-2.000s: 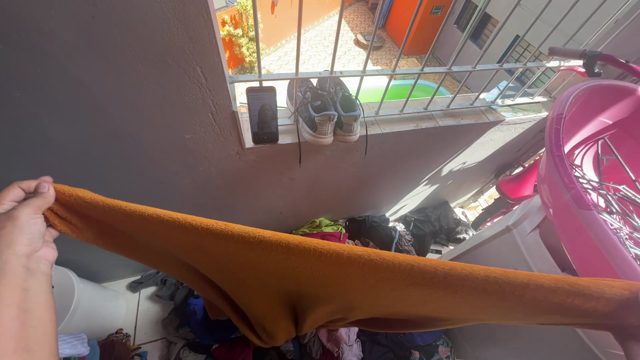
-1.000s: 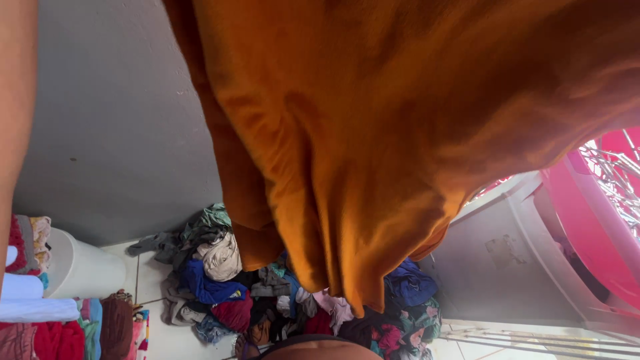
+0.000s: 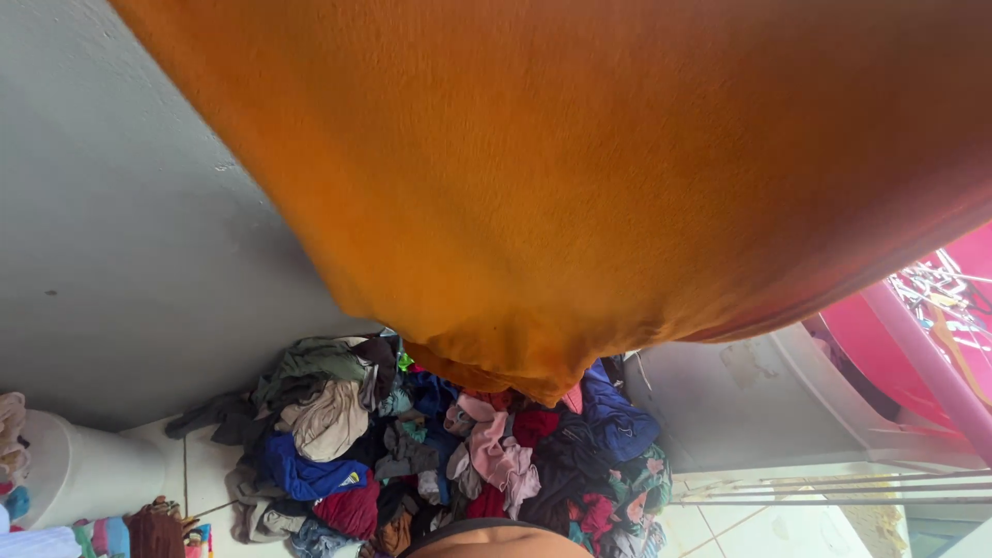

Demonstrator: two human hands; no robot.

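Note:
A large orange-brown cloth [image 3: 542, 178] spreads across the upper and middle part of the head view, its lower edge sagging to a bunched point near the centre. Neither of my hands shows in the current frame, so what they hold is hidden. Under and behind the cloth, a heap of mixed clothes [image 3: 403, 457] lies on the floor, with beige, blue, dark red, pink, dark and floral pieces in it.
A grey wall [image 3: 155, 232] rises at the left. A white bucket [image 3: 93, 465] and folded clothes [image 3: 108, 535] are at the lower left. At the right are a grey-white tub [image 3: 736, 403], a pink basin [image 3: 876, 349] with hangers [image 3: 938, 287], and thin rods [image 3: 821, 492] over the tiles.
The cloth, held stretched sideways two seconds ago and hanging in folds one second ago, now spreads wide and smoother. My left hand has left the view. The view has tilted down from the window.

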